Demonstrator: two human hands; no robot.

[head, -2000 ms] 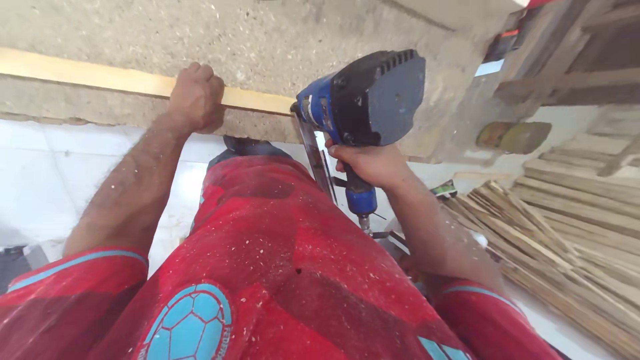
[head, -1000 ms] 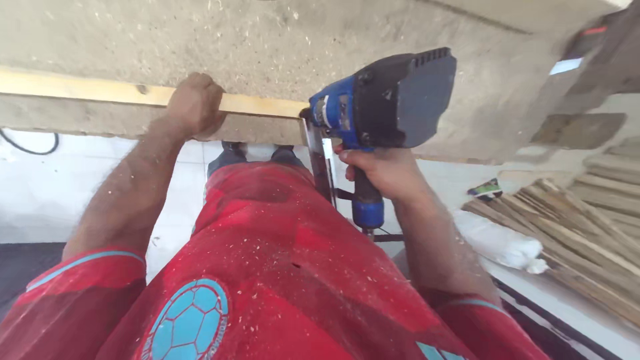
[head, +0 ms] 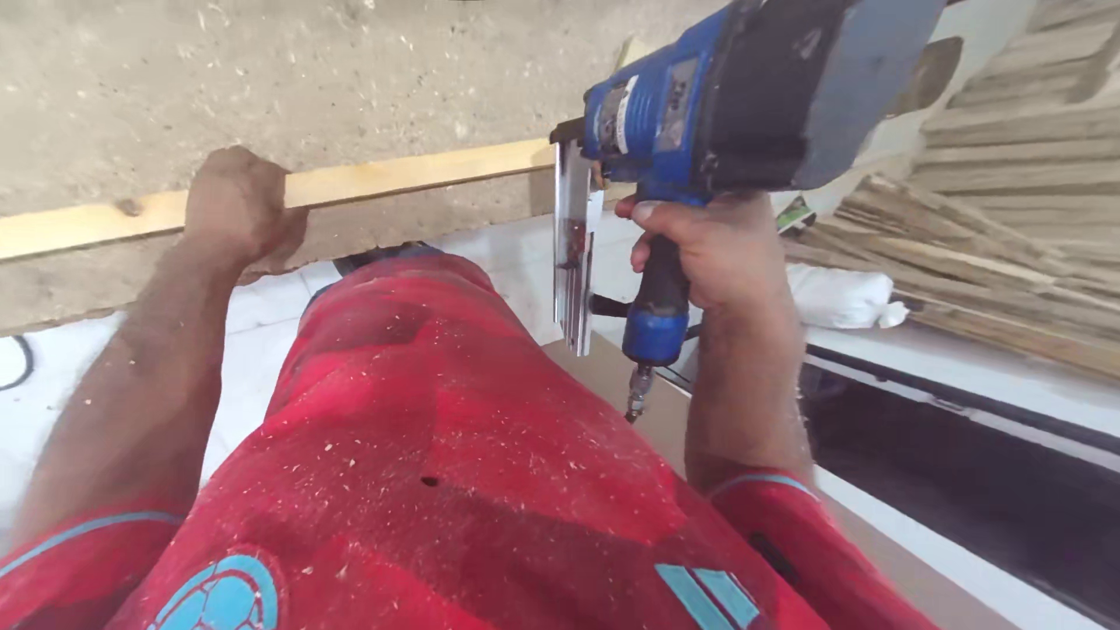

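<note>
My left hand (head: 236,201) is closed around a pale wooden strip (head: 411,173) that lies along the near edge of a dusty workbench (head: 350,79). In my right hand (head: 717,245) is the grip of a blue and black pneumatic nailer (head: 674,105), its nose touching or just over the strip's right part. The nailer's silver magazine (head: 573,254) points down toward my body. An air fitting (head: 640,392) sits at the bottom of the handle. The nailer hides the strip's right end.
Wood chips lie scattered over the bench top. To the right are stacked wooden slats (head: 1024,175), a heap of loose thin strips (head: 945,236) and a white bag (head: 840,296). A dark panel with a pale frame (head: 962,472) is at the lower right. A thin black cable (head: 26,363) shows at the left.
Both hands keep their holds on the strip and the nailer. The view has shifted and turned somewhat; no other change is plain.
</note>
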